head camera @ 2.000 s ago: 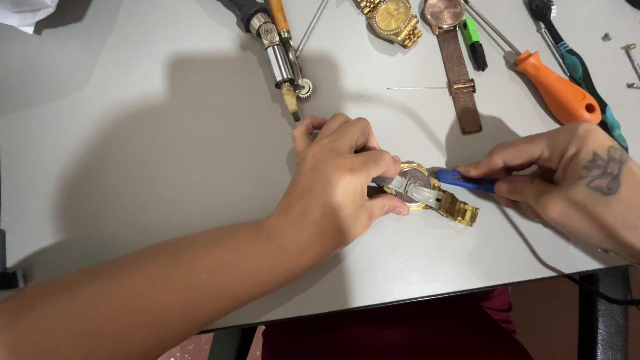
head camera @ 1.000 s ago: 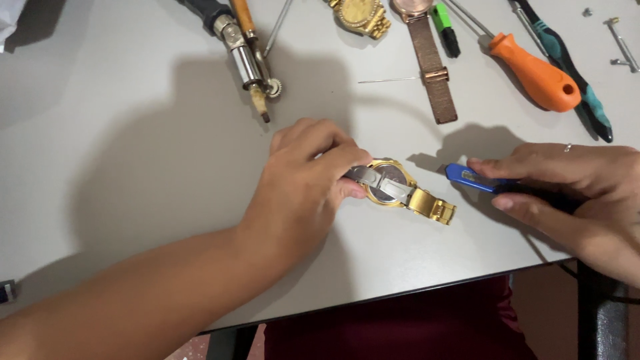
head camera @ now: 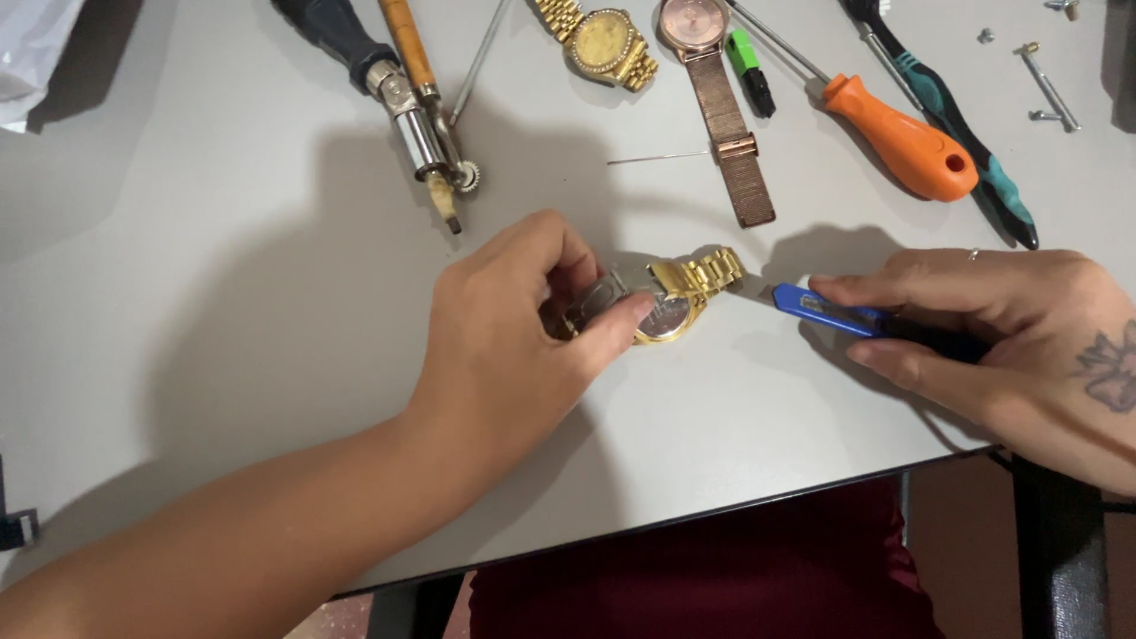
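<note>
My left hand grips a gold-toned wristwatch by its clasp and case, its metal back facing up and its link bracelet folded over to the upper right. The fingers hide part of the case. To the right, my right hand holds a blue utility knife, its blade pointing left toward the bracelet without visibly touching it. Above lie a second gold watch and a rose-gold watch with a mesh strap.
A soldering iron, a glass cutter, an orange-handled screwdriver, a toothbrush, a green and black connector and a thin pin lie beyond my hands. Small screws are at upper right. The table's edge runs nearest me.
The bracelet end, which pointed to the lower right, is now folded up to the upper right. The knife was at the watch case two seconds ago and is now away from it.
</note>
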